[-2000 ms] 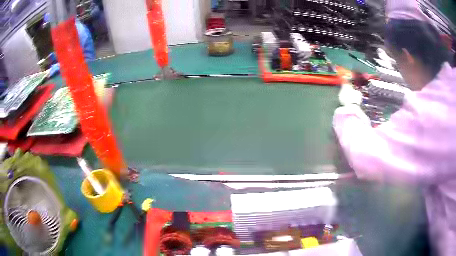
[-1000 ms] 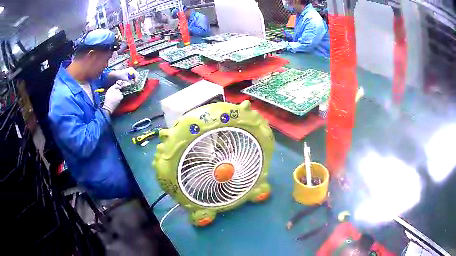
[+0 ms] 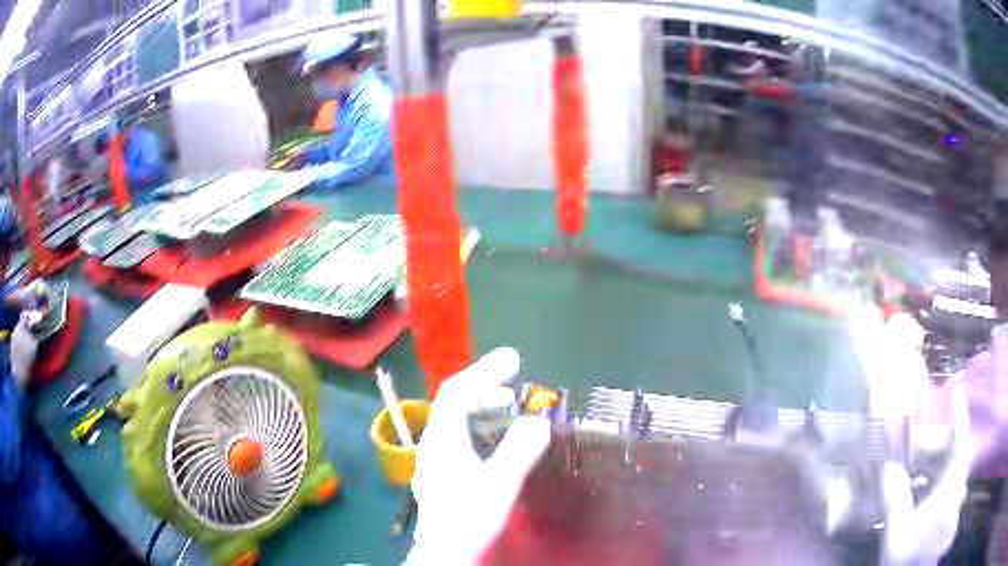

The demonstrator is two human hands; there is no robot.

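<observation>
A blurred circuit board [image 3: 707, 486] is low in the head view, dark brown and tilted, with a silver finned heat sink [image 3: 707, 416] along its far edge and an orange-yellow part [image 3: 542, 400] at its left corner. Red shows below its left side. My left hand [image 3: 470, 470], white-gloved, is at the board's left corner, thumb and fingers around the edge. My right hand [image 3: 928, 514], white-gloved, blurred and overexposed, is at the right end; its fingertips are unclear but appear to grip the board's edge.
A green fan [image 3: 138, 442], yellow cup [image 3: 389, 459] and red-wrapped upright [image 3: 431, 243] stand left. Boards [image 3: 332, 265] lie on red pads [image 3: 359, 345] behind. Another board on a red pad [image 3: 790, 296] is back right. A pink sleeve [image 3: 984, 404] is at right; blue-clad people are left.
The view has swung left, then back right. Both my gloved hands now show at the near board, which appears raised and tilted. The fan and cup sit further left than one second ago.
</observation>
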